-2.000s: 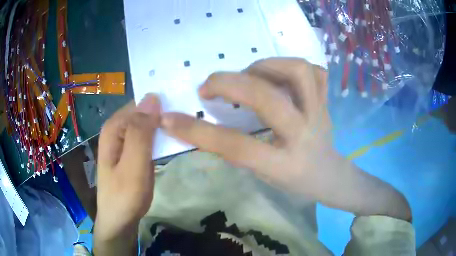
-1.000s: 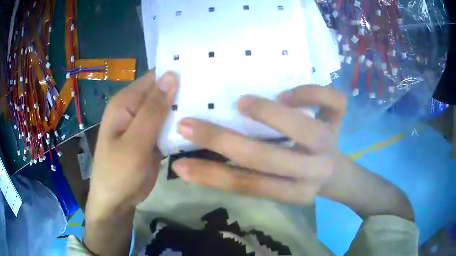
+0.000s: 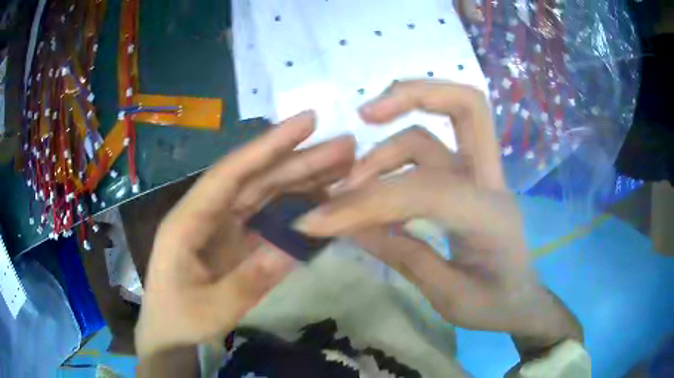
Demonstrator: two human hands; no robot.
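My left hand (image 3: pixel 214 236), blurred, is raised in front of the wearer's torso, with a small dark flat piece (image 3: pixel 287 227) between its fingers and thumb. What the piece is cannot be told. My right hand (image 3: pixel 451 214) is beside it, one fingertip at the piece's right edge. Whether it grips the piece is unclear. A stack of white sticker sheets (image 3: pixel 318 44) with rows of small dark squares lies on the dark green bench mat (image 3: pixel 181 59) behind the hands. Its near part is hidden by the fingers.
On the left lie an orange film bundle (image 3: pixel 177 111) and many red-wired parts with white connectors (image 3: pixel 63 199). A clear plastic bag of red-wired parts (image 3: pixel 547 96) is at the right. The bench edge (image 3: pixel 159 190) crosses at left, with blue floor (image 3: pixel 606 266) at the lower right.
Both hands have lifted off the sheets and come together nearer the torso. The dark piece now shows between them. The stack appears farther up in view, and the view has shifted slightly.
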